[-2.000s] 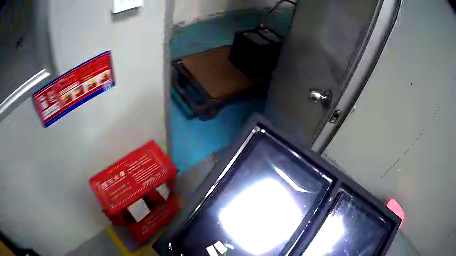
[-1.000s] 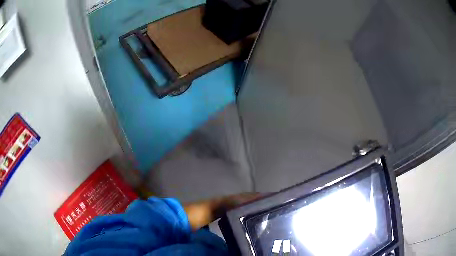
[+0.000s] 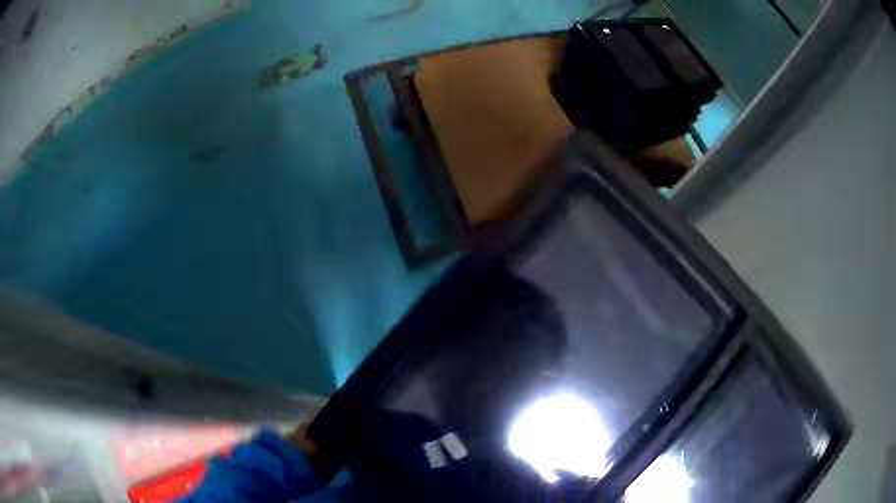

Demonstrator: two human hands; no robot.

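Observation:
A black two-pocket tray [image 3: 629, 265] with a centre divider fills the lower middle and right, tilted, with dark glossy panels and small white labels in it. My left hand [image 3: 307, 447] is at the tray's lower left edge, mostly hidden behind it, below a blue sleeve [image 3: 257, 472]. My right hand is not in view. Beyond the tray stands a platform cart [image 3: 491, 108] with a brown board deck and dark frame. A stack of black trays [image 3: 634, 83] sits at the deck's right end.
Blue floor [image 3: 206, 216] lies left of the cart. A blurred door frame edge [image 3: 138, 368] crosses the lower left, with a red box [image 3: 182, 479] below it. A pale wall [image 3: 835, 216] is at the right.
The view has moved through the doorway toward the cart, and the door has left the picture. The held tray has come up across the middle. My left hand is now at the tray's edge.

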